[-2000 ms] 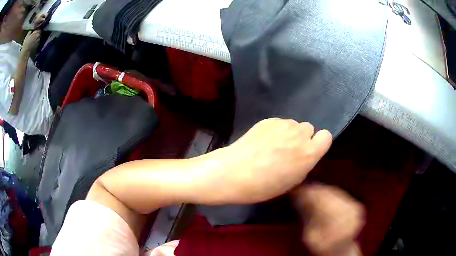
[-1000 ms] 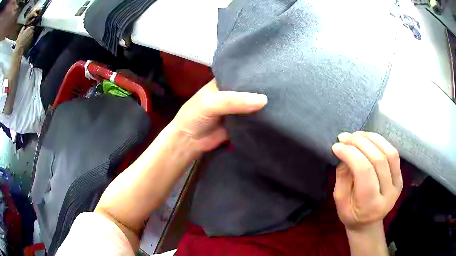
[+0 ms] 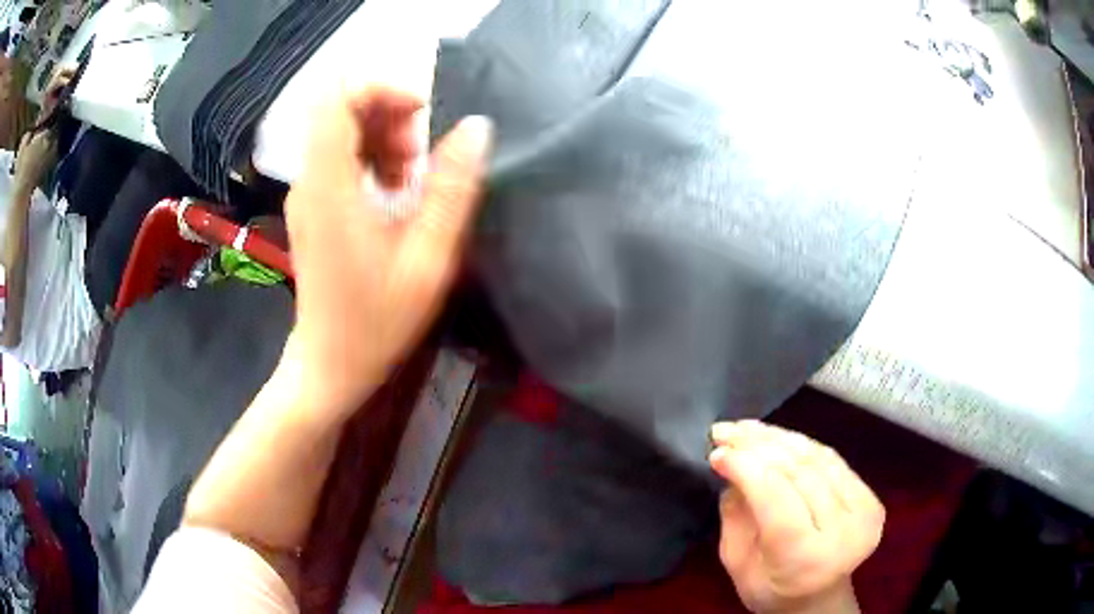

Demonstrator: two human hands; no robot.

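Note:
A dark grey cut panel point(image 3: 720, 240) lies over the white table and hangs off its front edge, with a fold at its upper left and a pale shine from the lamp. My left hand point(image 3: 378, 240) is blurred at the panel's left edge. Its thumb overlaps the cloth; whether it grips is unclear. My right hand point(image 3: 798, 516) pinches the panel's lower hanging edge between thumb and fingers. Another dark grey cloth piece point(image 3: 552, 504) lies on my dark red-clad lap.
A fanned stack of dark panels point(image 3: 240, 90) lies on the table at upper left. A red holder rim point(image 3: 216, 228) stands at left with a grey bundle point(image 3: 192, 360). Small metal parts point(image 3: 960, 60) show at upper right. A person's arm point(image 3: 30, 228) is at far left.
My left hand has moved up and left from the panel's middle to its left edge. My right hand has moved down and slightly left with the panel's lower edge.

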